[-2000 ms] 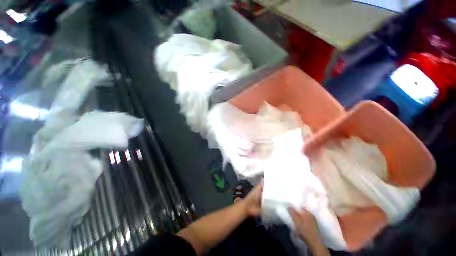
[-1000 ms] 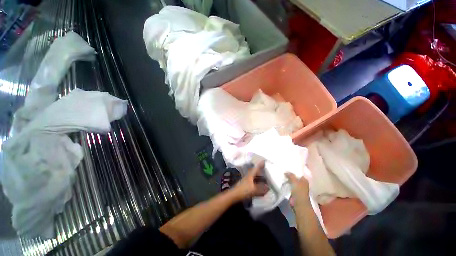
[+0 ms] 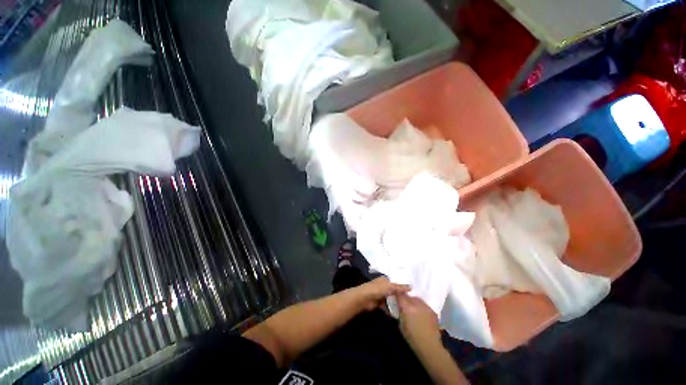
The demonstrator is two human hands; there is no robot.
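A bright white fabric piece (image 3: 414,233) hangs in loose folds from my hands over the near rims of the two salmon bins. My left hand (image 3: 382,292) and my right hand (image 3: 415,310) are close together, both shut on its near edge; the fingers are partly hidden in the cloth. The middle salmon bin (image 3: 466,105) holds off-white pieces (image 3: 421,156), with white cloth draped over its left side. The right-hand salmon bin (image 3: 602,218) holds cream pieces (image 3: 519,233), one hanging over its near right rim.
White cloth (image 3: 308,68) covers the left side of the grey bin (image 3: 421,45). A white cloth heap (image 3: 68,218) lies on the metal slatted rack (image 3: 203,263). A blue stool (image 3: 632,139), tan table (image 3: 564,19) and red bags (image 3: 662,98) stand behind. A green floor arrow (image 3: 317,229) is near my foot.
My hands have come together at the near edge of the white fabric, closer to my body. The fabric is more bunched and spread over the bins. The view has shifted slightly.
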